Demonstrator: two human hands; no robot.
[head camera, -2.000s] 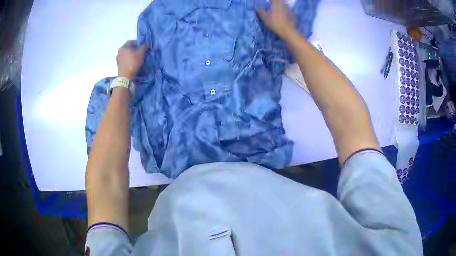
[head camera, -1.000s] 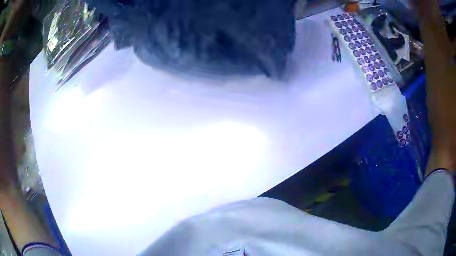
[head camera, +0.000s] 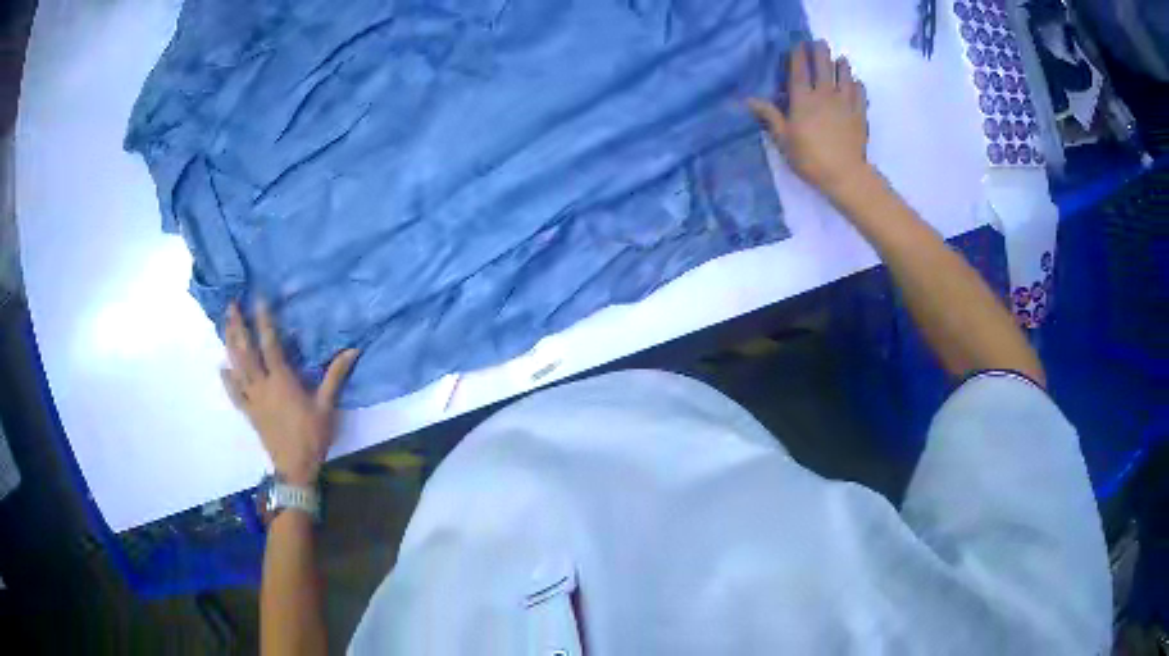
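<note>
A blue shirt (head camera: 474, 154) lies spread on the white table (head camera: 116, 385); no buttons show on the side facing up, and its upper part is cut off by the picture's top edge. My left hand (head camera: 280, 397) rests with fingers apart at the shirt's near left corner. My right hand (head camera: 820, 122) lies with fingers spread at its right edge. Neither hand visibly grips the cloth. A small white tag (head camera: 546, 370) and a thin pale strip (head camera: 453, 390) lie by the near hem.
A sheet of purple round stickers (head camera: 1003, 90) lies at the right, its strip hanging over the table edge. A dark slim tool (head camera: 924, 28) lies beside it. Clear plastic with dark pieces (head camera: 1067, 71) is at the far right. Yellow-black floor tape (head camera: 769, 336) shows below the table.
The shirt, lifted and blurred at the top a second ago, now lies spread on the table. Two seconds ago its buttons faced up. Both hands have come back into view at its edges.
</note>
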